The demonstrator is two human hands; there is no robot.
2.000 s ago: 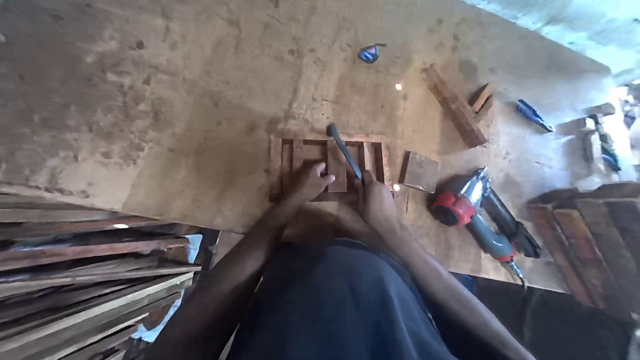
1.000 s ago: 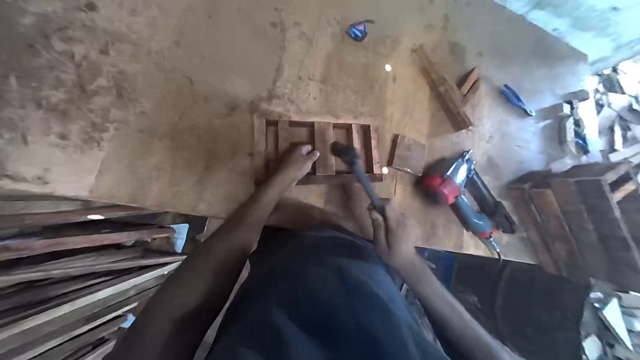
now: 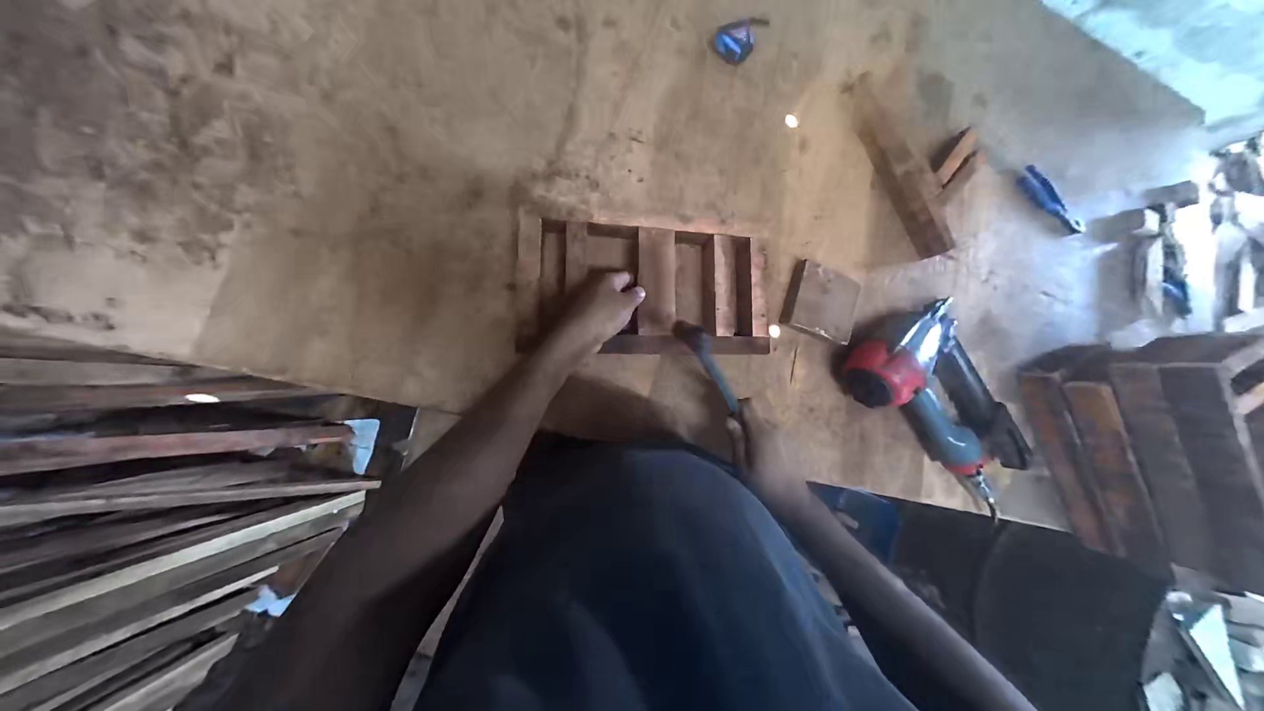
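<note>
A small rectangular wooden frame with crosswise slats [image 3: 656, 267] lies flat on the workbench in front of me. My left hand [image 3: 604, 304] rests over it, fingers curled, beside the wide middle slat; whether the fingers pinch anything is hidden. My right hand [image 3: 758, 449], blurred, grips the handle of a hammer [image 3: 713, 365], whose dark head is at the frame's near edge, by the foot of the middle slat. A square wooden block [image 3: 823, 300] lies just right of the frame.
A red and grey pneumatic nailer [image 3: 913, 380] with a hose lies to the right. Beyond are a wooden bar [image 3: 904, 178], wood offcuts [image 3: 956, 158], blue-handled pliers [image 3: 1049, 197] and a small blue object [image 3: 734, 41]. Stacked wooden pieces [image 3: 1136, 434] stand right; boards [image 3: 178, 494] lie lower left.
The hammer was over the frame's middle two seconds ago; its head is now at the near edge, and my right hand is nearer my body. My left hand stays at the frame.
</note>
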